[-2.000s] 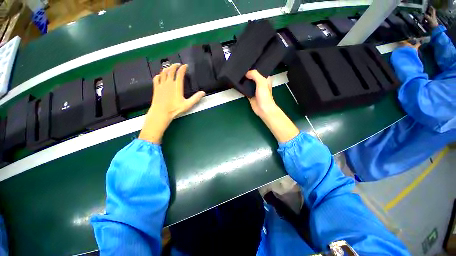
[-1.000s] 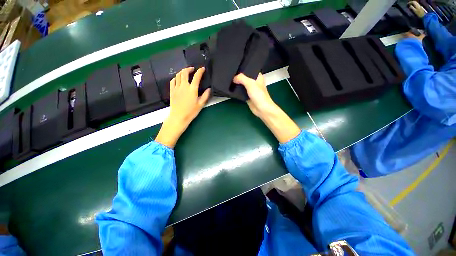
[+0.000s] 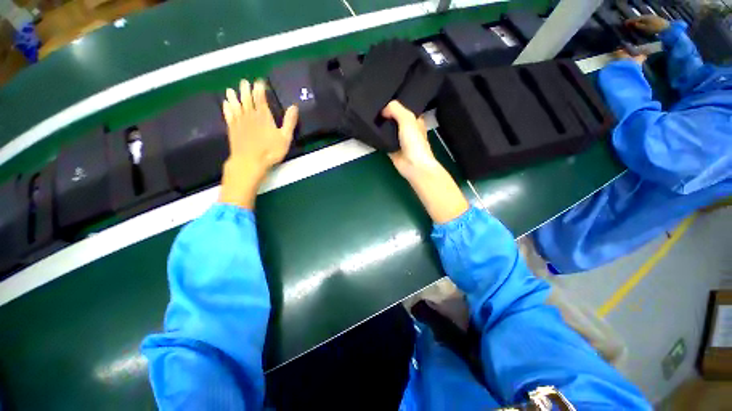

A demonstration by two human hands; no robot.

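Note:
My right hand (image 3: 415, 144) grips a small fanned stack of matte black foam trays (image 3: 385, 74) over the conveyor. My left hand (image 3: 255, 135) lies with fingers spread over a black gift box in the row; nothing shows gripped in it, and the hand hides part of that box. An open gift box (image 3: 136, 164) to the left shows a silvery-white item inside. A black box lid (image 3: 81, 178) with a tiny pale logo lies beside it. Another lid (image 3: 295, 96) with a pale logo is between my hands.
A large slotted foam stack (image 3: 522, 116) stands on the green bench (image 3: 353, 233) right of my hands. A white guide rail (image 3: 180, 206) edges the belt. A slanting grey post (image 3: 559, 30) rises behind the stack. A person in blue sleeves (image 3: 654, 120) works at the right.
The boxes near my hands have shifted left along the belt. My left hand has moved left, its fingers more spread. My right hand still holds the foam stack, at a slightly different angle.

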